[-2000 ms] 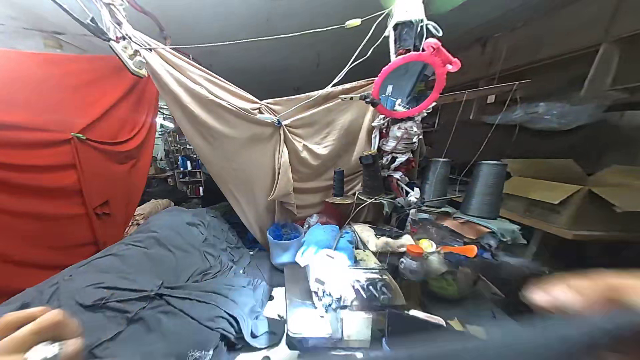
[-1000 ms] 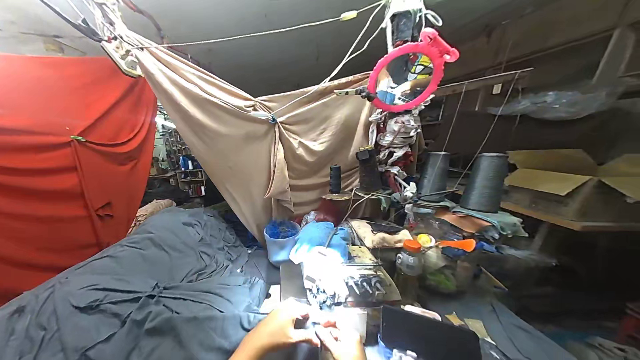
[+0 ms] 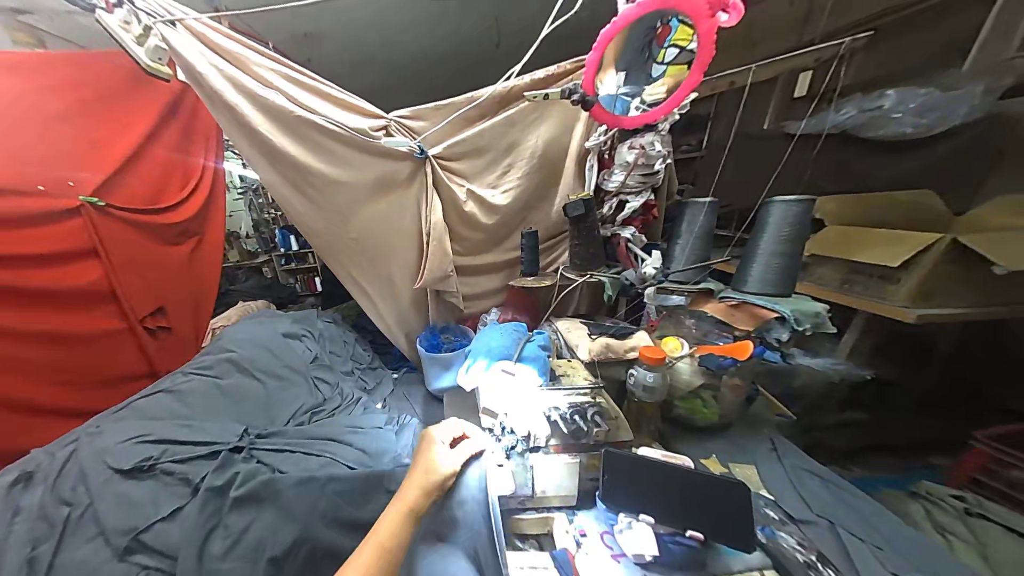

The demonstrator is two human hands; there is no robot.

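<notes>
My left hand (image 3: 448, 456) rests on dark grey fabric (image 3: 456, 520), fingers curled at its edge, close to the needle area of a sewing machine (image 3: 572, 424), probably an overlock. A bright lamp glare washes out part of the machine near my fingertips. The fabric edge hangs down toward me beside the machine's pale front. My right hand is out of view. A black phone (image 3: 676, 498) leans at the machine's right front. More dark grey cloth (image 3: 200, 448) is heaped on the left.
Behind the machine are a white bucket (image 3: 442, 370), blue cloth (image 3: 508, 348) and an orange-capped bottle (image 3: 646, 384). Thread cones (image 3: 772, 248) stand at the right, near an open cardboard box (image 3: 880, 264). A pink-framed mirror (image 3: 632, 124) hangs above. Beige cloth (image 3: 320, 200) drapes behind.
One second ago both hands were together at the machine; now only my left hand shows there. Two seconds ago the hands were apart at the lower left and right.
</notes>
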